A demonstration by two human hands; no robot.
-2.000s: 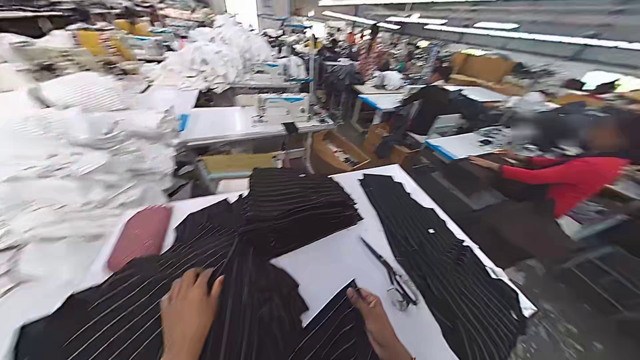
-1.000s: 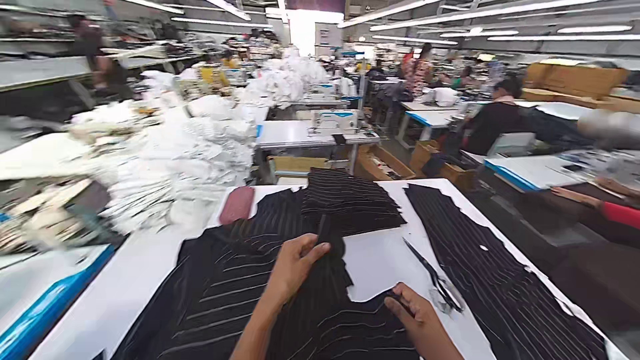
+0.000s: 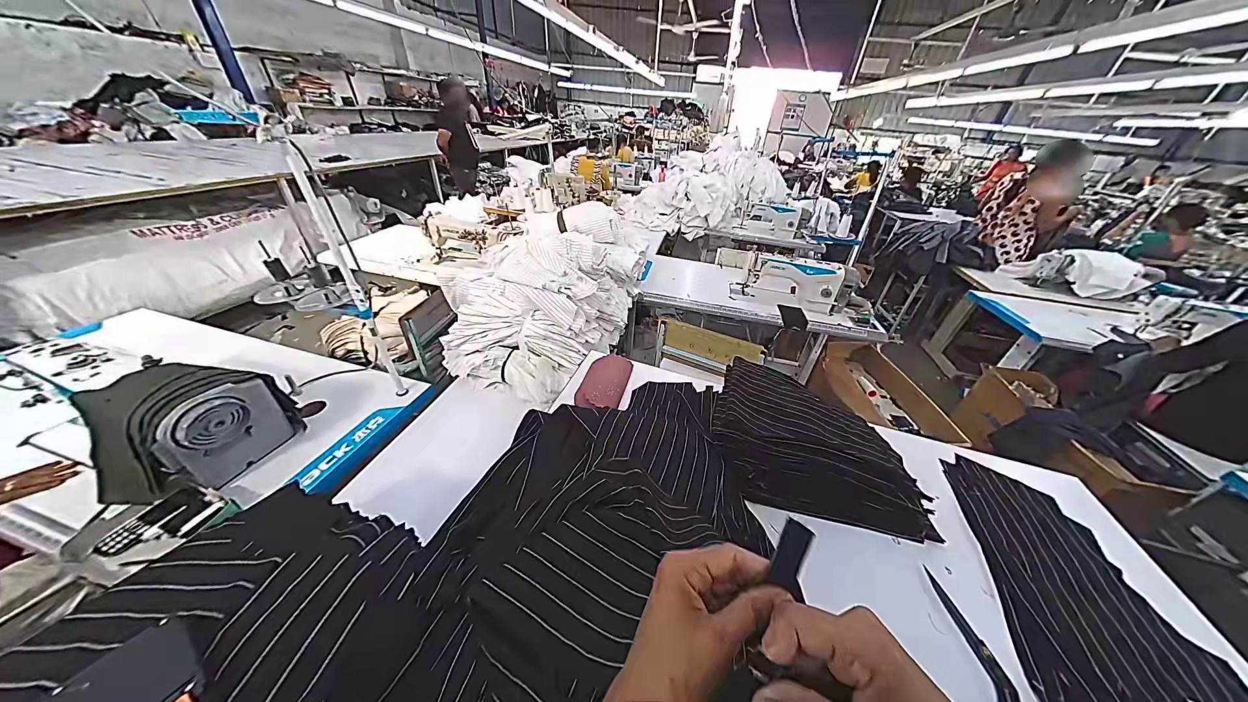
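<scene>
My left hand (image 3: 697, 619) pinches a short dark fabric strip (image 3: 791, 556) that sticks up between its fingers. Close against it, my right hand (image 3: 838, 653) has its fingers curled on dark cloth, partly hidden. Black pinstriped fabric pieces (image 3: 575, 546) lie spread left of and beneath my hands. Behind them sits a folded stack of the same pinstriped cloth (image 3: 819, 448), and another long pinstriped piece (image 3: 1082, 585) lies at the right. Between that piece and my right hand are scissors (image 3: 965, 624), their handles cut off by the frame's lower edge.
A reddish pad (image 3: 604, 381) rests at the far edge of the white table (image 3: 877, 561). Beyond it are a heap of white garments (image 3: 556, 292) and a sewing machine (image 3: 790, 278). A machine table with a blue edge (image 3: 361, 444) adjoins at left. People are farther back.
My hands have come together; one second ago they were apart, the left holding the dark strip and the right at the striped cloth. The view has swung left.
</scene>
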